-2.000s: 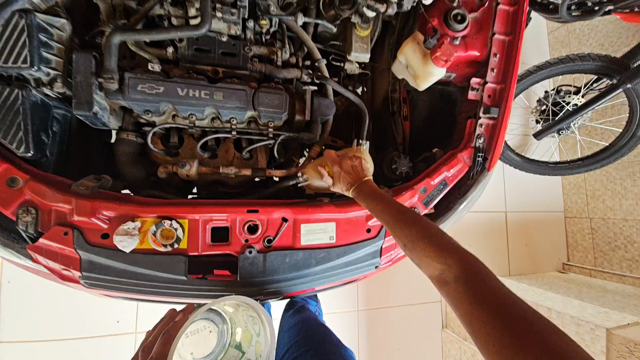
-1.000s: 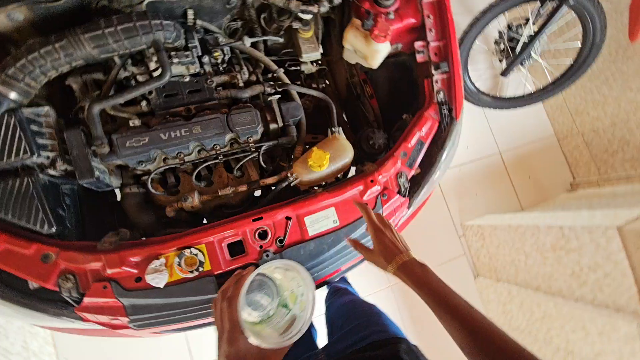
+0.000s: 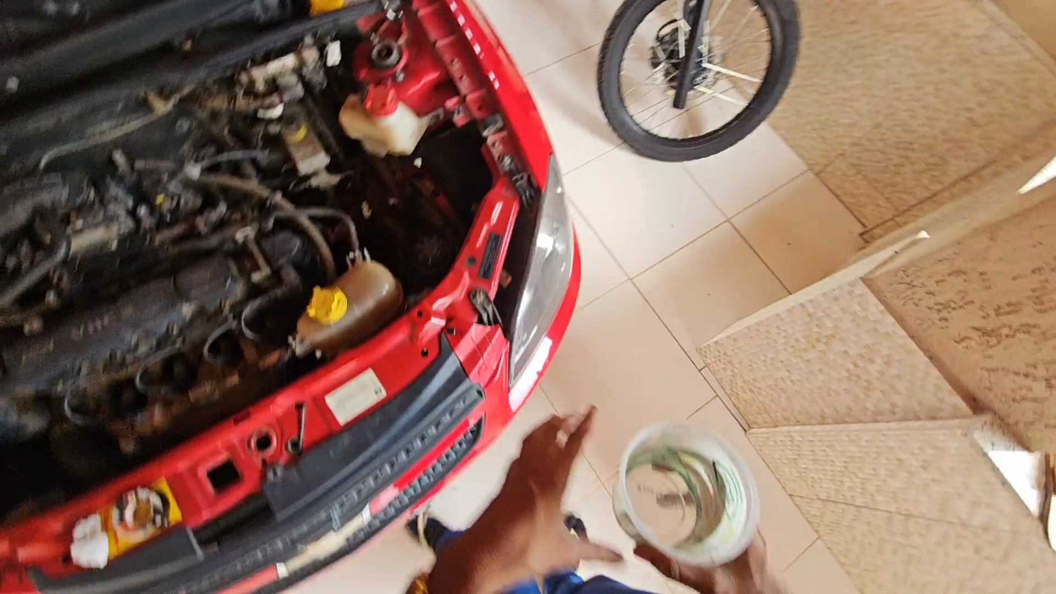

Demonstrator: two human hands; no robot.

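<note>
A round, clear plastic tub (image 3: 685,495) with green markings is held in my right hand (image 3: 730,569), whose fingers wrap its lower side. Whether it holds any liquid is not clear. Just left of it my left hand (image 3: 528,495) is raised with fingers apart and nothing in them, slightly blurred; a band shows at its wrist. Up and to the left, in the engine bay of the red car, the brownish plastic coolant reservoir (image 3: 363,305) has its yellow cap (image 3: 327,305) on. Neither hand touches the car.
The car's red front panel (image 3: 355,379) and headlight (image 3: 544,264) lie left of my hands. A white reservoir with a red cap (image 3: 384,124) sits farther back. A spoked wheel (image 3: 693,144) stands on the tiled floor, and textured tiled steps (image 3: 841,379) are at right.
The tub has passed from my left hand to my right. My left hand is now free, its fingers spread. My right hand, earlier at the reservoir, has left it. The view has swung right.
</note>
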